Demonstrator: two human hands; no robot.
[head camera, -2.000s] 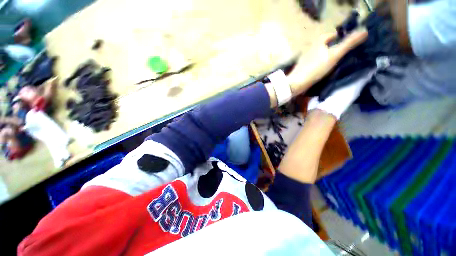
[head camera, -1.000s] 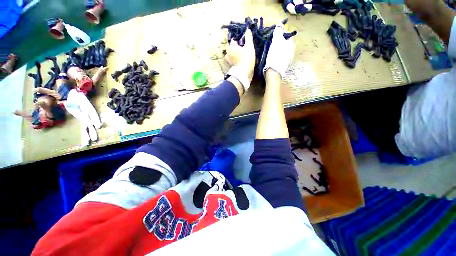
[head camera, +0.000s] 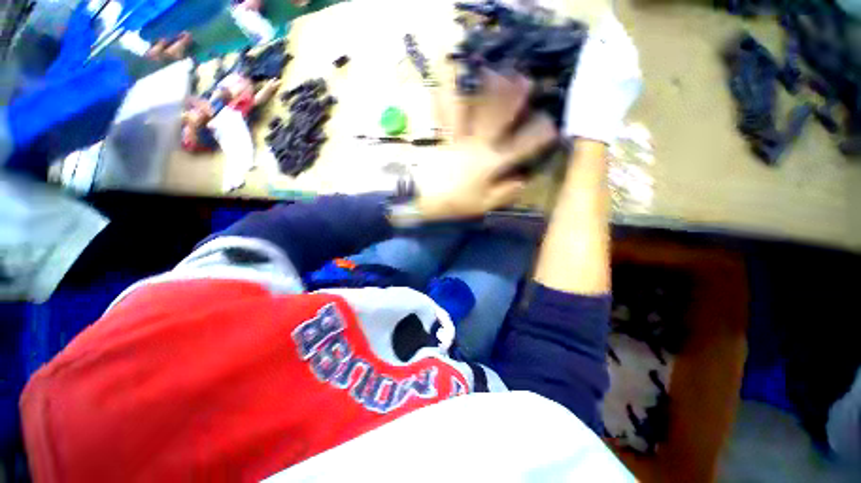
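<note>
A heap of long black parts (head camera: 514, 42) lies at the table's back, in front of me. My left hand (head camera: 481, 156), bare and blurred, is spread at the near side of the heap; a dark part shows by its fingers, but a hold is unclear. My right hand (head camera: 602, 83), in a white glove, lies along the heap's right side; its fingers are blurred and any hold is unclear. A smaller heap of short dark parts (head camera: 299, 127) lies to the left. A green cap (head camera: 394, 120) sits between that heap and my left hand.
The cardboard sheet (head camera: 675, 123) covers the bench. More black parts (head camera: 755, 94) lie at the far right. An orange-brown tray (head camera: 717, 349) with black parts stands below the table edge at right. A white glove (head camera: 234, 146) lies at left. Blue material (head camera: 71, 104) is at upper left.
The view has turned. Both hands were on the black heap one second ago; my left hand is now nearer the table's front edge with its fingers spread, and my right remains at the heap's right side.
</note>
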